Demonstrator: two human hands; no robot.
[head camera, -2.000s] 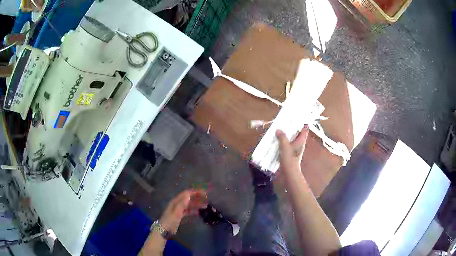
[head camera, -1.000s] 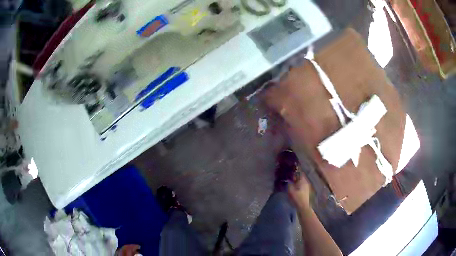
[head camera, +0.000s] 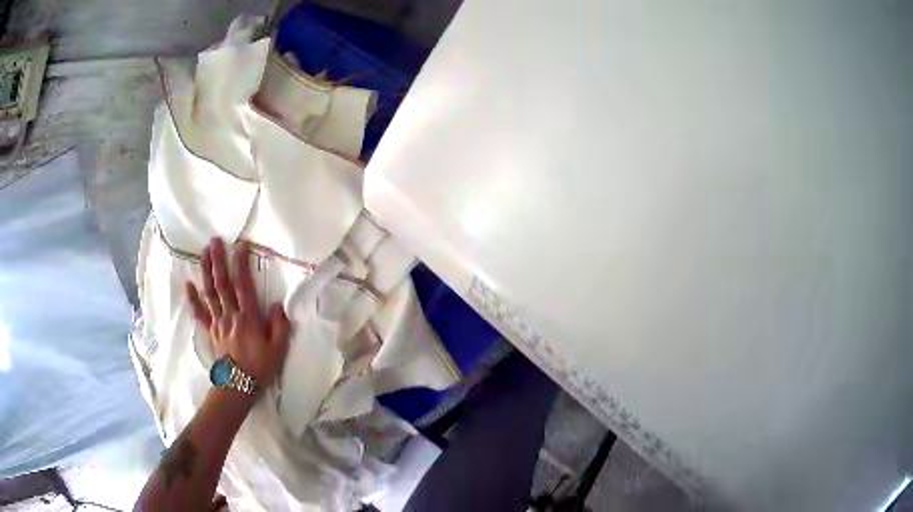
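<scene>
A loose pile of cream-white stitched panels (head camera: 300, 200) lies over a blue support (head camera: 335, 45) at the left. Brown-red stitch lines run across several pieces. My left hand (head camera: 240, 325), with a watch on its wrist, lies flat on the pile with its fingers spread and grips nothing. My right hand is not in the picture.
The white machine table (head camera: 641, 200) fills the right side, with ruler markings along its front edge beside the pile. Pale bluish sheeting (head camera: 60, 320) is at the far left. My dark-clad leg (head camera: 491, 430) is below the table corner.
The view has swung left from the machine and brown board to the pile. My left hand has come onto the panels. My right hand has left the view; earlier it let go of the white bundle.
</scene>
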